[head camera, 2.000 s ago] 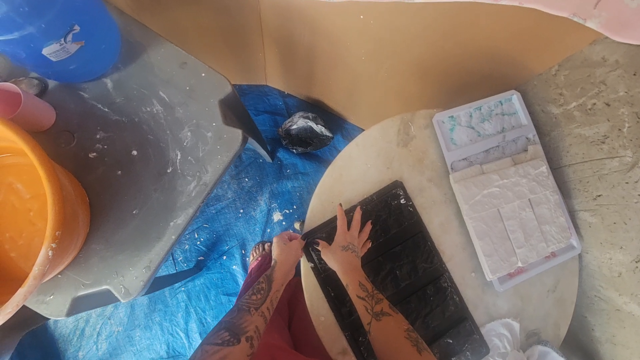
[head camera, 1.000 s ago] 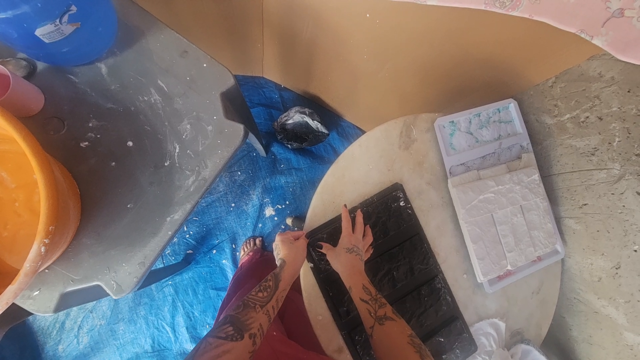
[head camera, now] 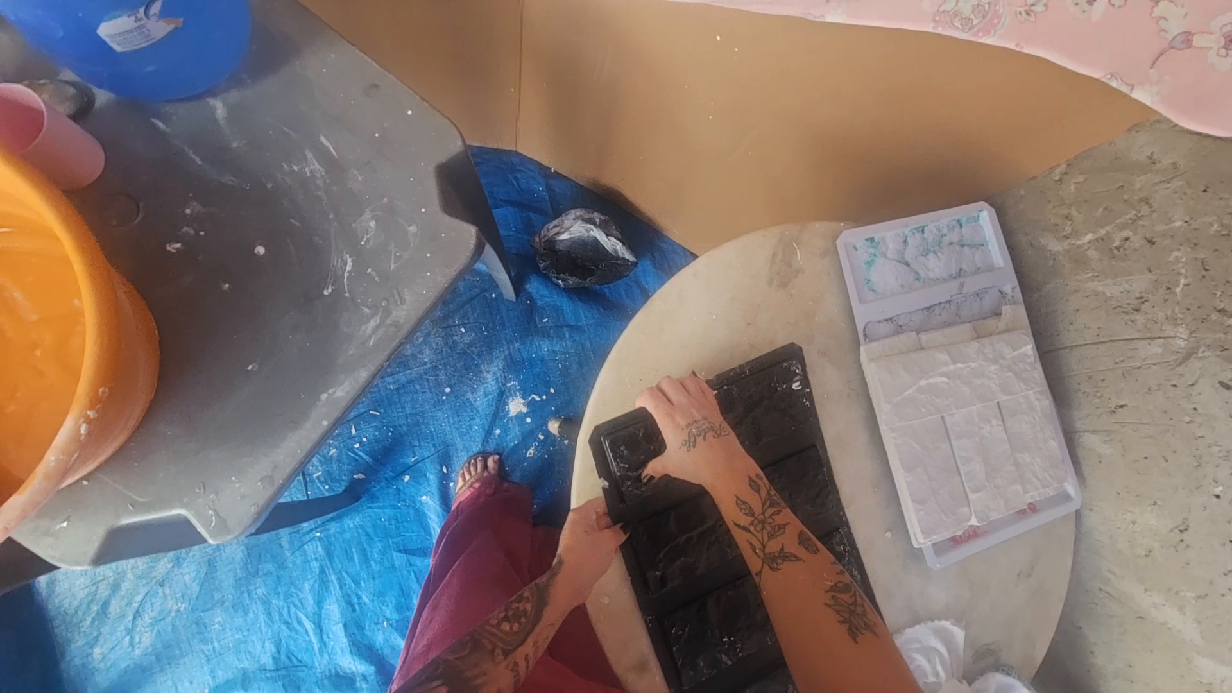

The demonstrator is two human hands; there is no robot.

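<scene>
A black mold tray (head camera: 681, 544) with stone-textured rectangular cavities lies at a slant on a round, pale stone-like tabletop (head camera: 741, 289). My left hand (head camera: 589, 544) grips the tray's left edge, its thumb on top. Over the upper left cavity, my right hand (head camera: 688, 423) has its fingers bent around the tray's top edge; what the fingertips do beneath is hidden. To the right, a white plastic tray (head camera: 861, 303) holds white, stone-textured plaster-like tiles (head camera: 962, 414), and its upper cavity shows turquoise marks. Neither hand touches it.
On the left, a grey plastic table (head camera: 289, 221) carries an orange bucket (head camera: 125, 356), a pink cup (head camera: 72, 144) and a blue bucket (head camera: 183, 58). A black plastic bag (head camera: 584, 248) lies on the blue tarp (head camera: 423, 404). White cloth or plastic (head camera: 934, 654) is at the bottom right.
My right hand, earlier spread flat on the black tray, has moved up to its top edge with the fingers bent. My left hand has moved down along the left edge.
</scene>
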